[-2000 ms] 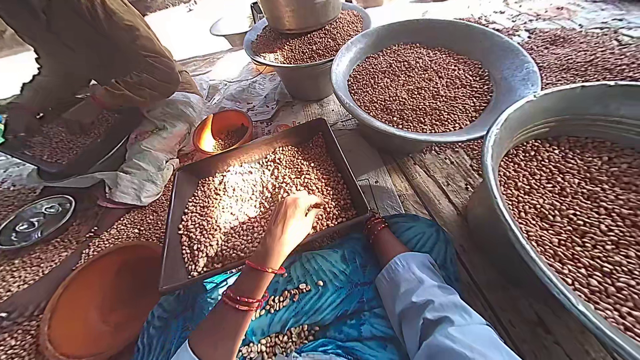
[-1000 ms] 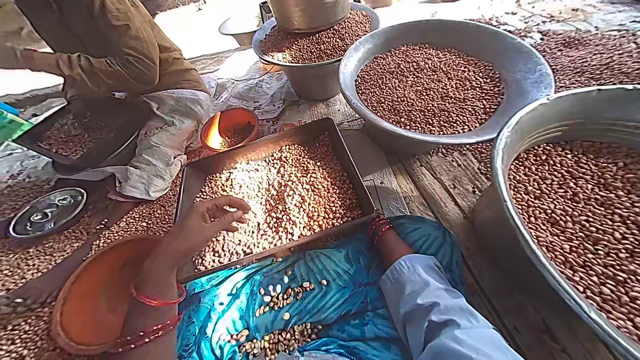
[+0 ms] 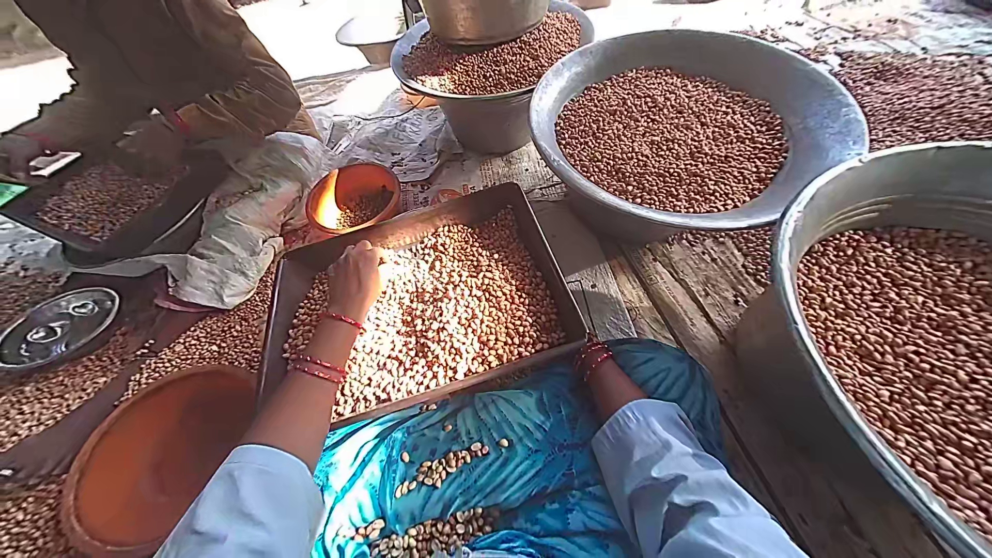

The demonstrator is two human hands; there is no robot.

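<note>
A dark rectangular metal tray (image 3: 555, 273) lies tilted over my lap, spread with pale brown nuts or beans (image 3: 457, 310), sunlit in the middle. My left hand (image 3: 358, 277) is at the tray's far left part, fingers bent down onto the nuts; whether it pinches any is hidden. My right hand (image 3: 590, 358) is at the tray's near right corner, its fingers hidden beneath or behind the rim. Loose nuts (image 3: 442, 469) rest on the blue cloth (image 3: 542, 442) over my lap. Red bracelets circle both wrists.
Large metal basins (image 3: 821, 101) and a deep metal tub (image 3: 783, 325) of brown nuts stand right and behind. An orange bowl (image 3: 155, 457) is near left, a smaller one (image 3: 391, 182) beyond the tray. Left sits another person (image 3: 178, 62) with a tray; a steel plate (image 3: 58, 325) lies nearby.
My left hand has moved from above the tray's left side, fingers spread, to its far left part, down at the nuts. My right hand stays at the corner. The other person's arm has lowered to their tray.
</note>
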